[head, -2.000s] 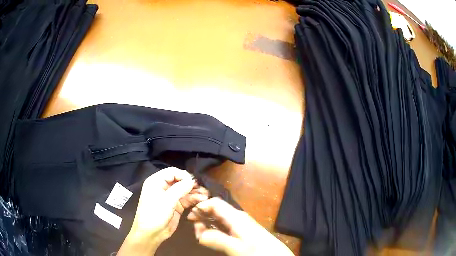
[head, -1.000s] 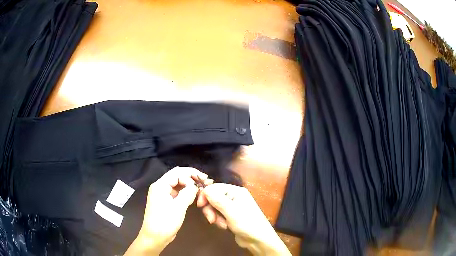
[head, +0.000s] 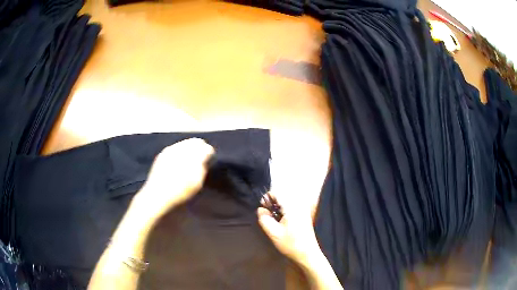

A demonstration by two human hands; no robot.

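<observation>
Black trousers (head: 62,198) lie across the table in front of me, waist end to the right. My left hand (head: 184,167) is closed on the cloth near the waistband; its fingertips are partly hidden and blurred. My right hand (head: 286,226) is just right of and below the waist end, holding small dark thread snips (head: 271,206) with their tips pointing up and left, near the cloth edge. The white labels and the button do not show.
A long pile of rippled black trousers (head: 397,153) hangs at the right. Another black pile (head: 42,79) is at the left. Shiny clear plastic (head: 14,263) shows at the lower left. A yellow and white item (head: 445,37) and a red one (head: 449,24) lie at the top right.
My hands, together before, have moved apart: the left up and left onto the cloth, the right to the right, with snips now visible. The waistband lies flatter and the labels are covered. The view has shifted slightly.
</observation>
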